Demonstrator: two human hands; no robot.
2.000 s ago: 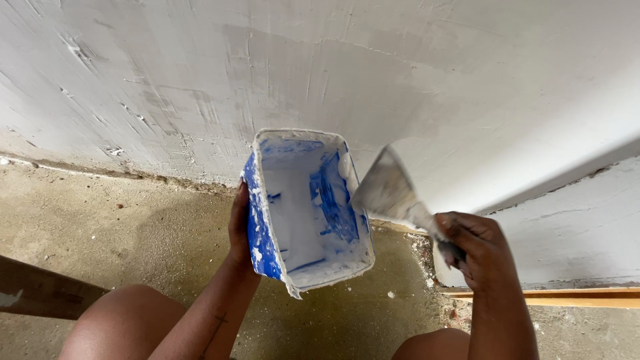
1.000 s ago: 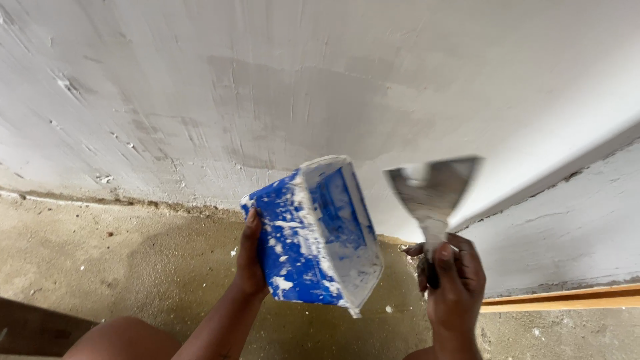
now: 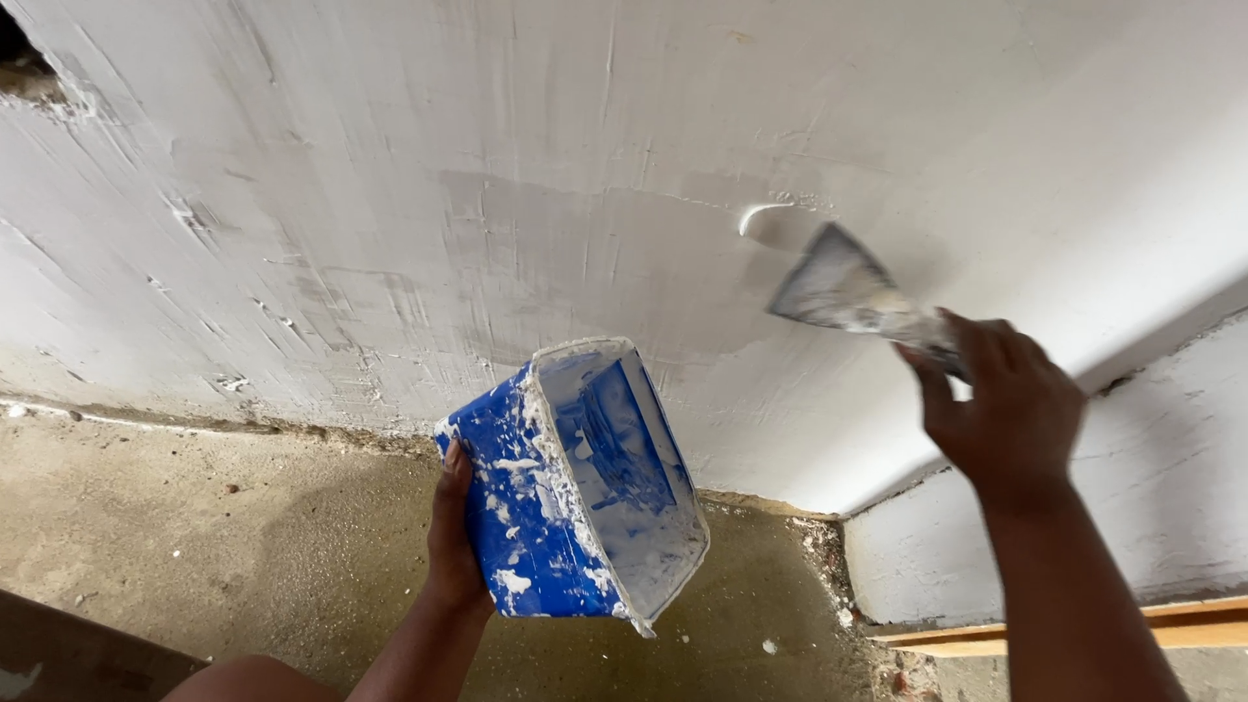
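Note:
My left hand (image 3: 456,541) grips a blue plastic container (image 3: 526,507) by its left side, low in front of the wall. The container is tilted with its mouth to the right; white paste smears its inside, rim and outer wall. My right hand (image 3: 1009,400) holds a putty knife (image 3: 843,283) by its handle, blade up and to the left, close to the plastered wall (image 3: 604,244). Whether the blade touches the wall cannot be told. A small curved ridge of white paste (image 3: 760,214) lies on the wall just above the blade, beside darker, damp-looking patches.
A rough concrete floor (image 3: 195,507) with white specks meets the wall's foot. On the right, a second white wall surface (image 3: 1063,497) forms a corner, with a wooden strip (image 3: 1072,629) below it. A dark hole (image 3: 24,58) opens at the upper left; a brown beam-like object (image 3: 78,648) lies lower left.
The putty knife has moved from over the container's mouth to the wall, up and right of it. The container has turned, showing more of its outer side. A curved ridge of paste now shows on the wall.

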